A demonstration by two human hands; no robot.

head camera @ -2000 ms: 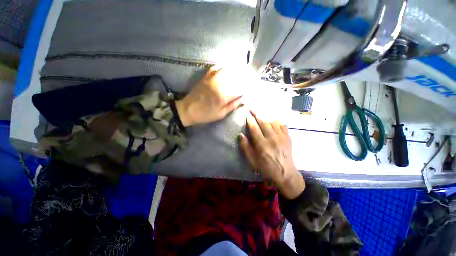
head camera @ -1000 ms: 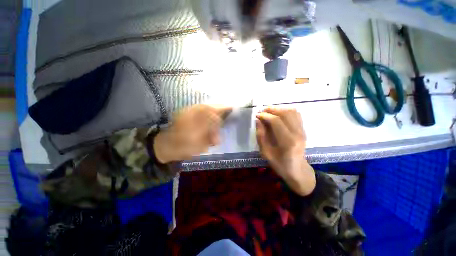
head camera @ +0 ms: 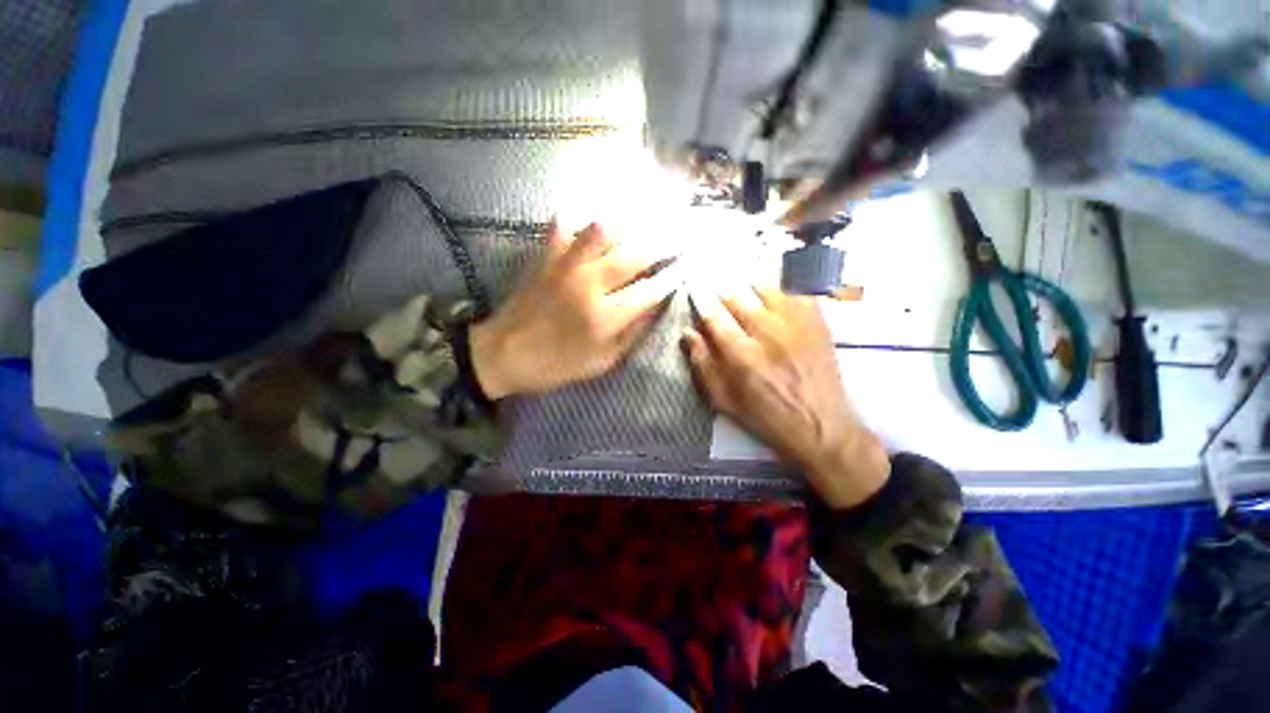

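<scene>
A grey garment panel [head camera: 348, 84] with dark raised seams lies on the left of the machine bed. A rounded black or navy cloth [head camera: 230, 272], perhaps a pocket bag, lies on it. My left hand [head camera: 578, 314] rests on the grey cloth left of the needle area, fingers spread. My right hand [head camera: 766, 362] lies palm down at the cloth's right edge, just below the needle. Its fingertips are close to my left hand's. Strong lamp glare hides detail at the presser foot [head camera: 717, 181] and around the fingertips.
The white machine head [head camera: 1184, 209] hangs over the upper right. Green-handled scissors [head camera: 1010, 341] and a black-handled screwdriver [head camera: 1137, 376] lie right of my right hand. A dark knob [head camera: 812, 265] hangs right of the needle. A blue crate [head camera: 1114, 585] is below the table.
Both hands have moved from near the table's front edge, where the fingers were bent, up toward the needle and flattened. Grey cloth now lies under them. The camera view has also shifted.
</scene>
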